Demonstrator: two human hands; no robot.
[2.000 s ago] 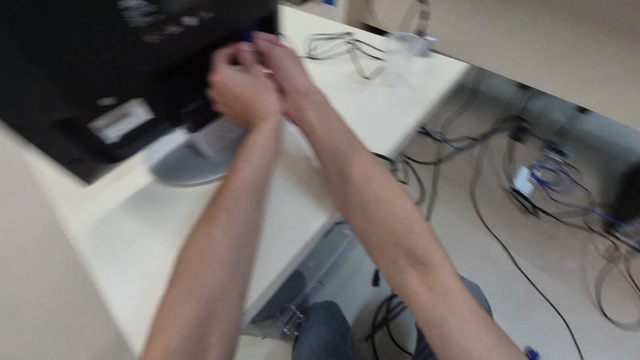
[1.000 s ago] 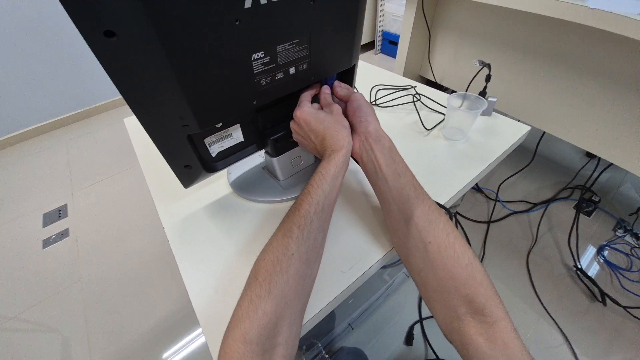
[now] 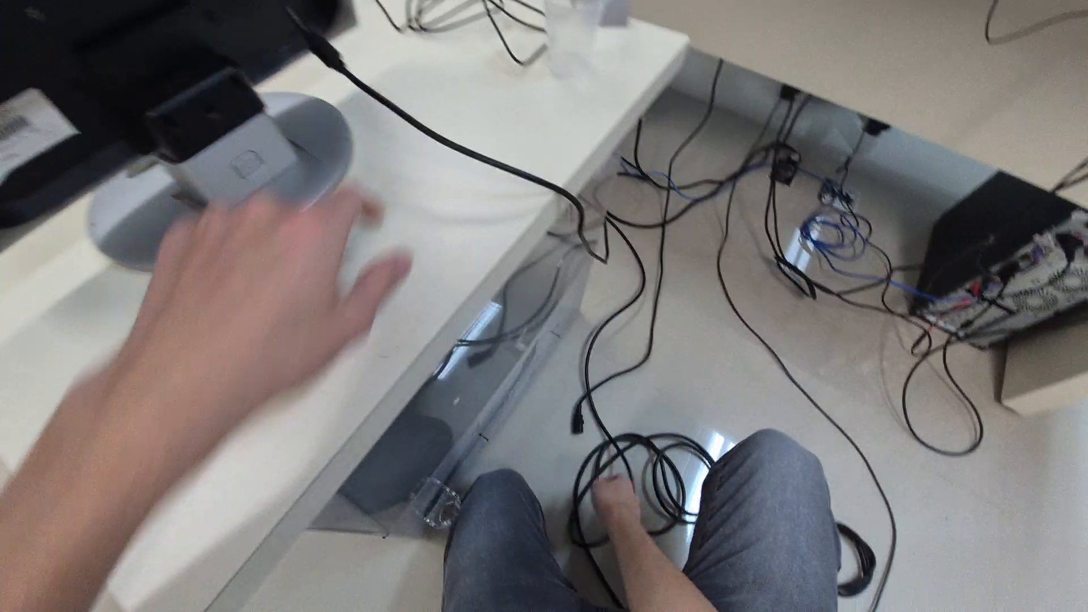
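My left hand [image 3: 263,285], blurred, is over the white table [image 3: 459,212], with its thumb apart from the fingers and nothing seen in it. Just beyond it are the grey oval base [image 3: 319,127] and the dark back of a monitor [image 3: 93,51]. A black cable [image 3: 459,149] with a thick plug end hangs from the monitor's back, crosses the table and drops over its edge. Low between my knees, my right hand [image 3: 618,503] is closed around a black cable beside a loose cable coil [image 3: 671,480] at floor level.
A clear plastic cup [image 3: 571,38] and thin black cables [image 3: 493,17] are at the table's far end. More black cables and a blue cable bundle [image 3: 837,234] lie on the floor. A computer tower [image 3: 1003,246] stands at the right. A transparent panel [image 3: 501,391] is beneath the table edge.
Both hands were together at the monitor's back and are now apart: the left is lower over the table, the right is down between my knees. The cable from the monitor now shows. The view has tilted down.
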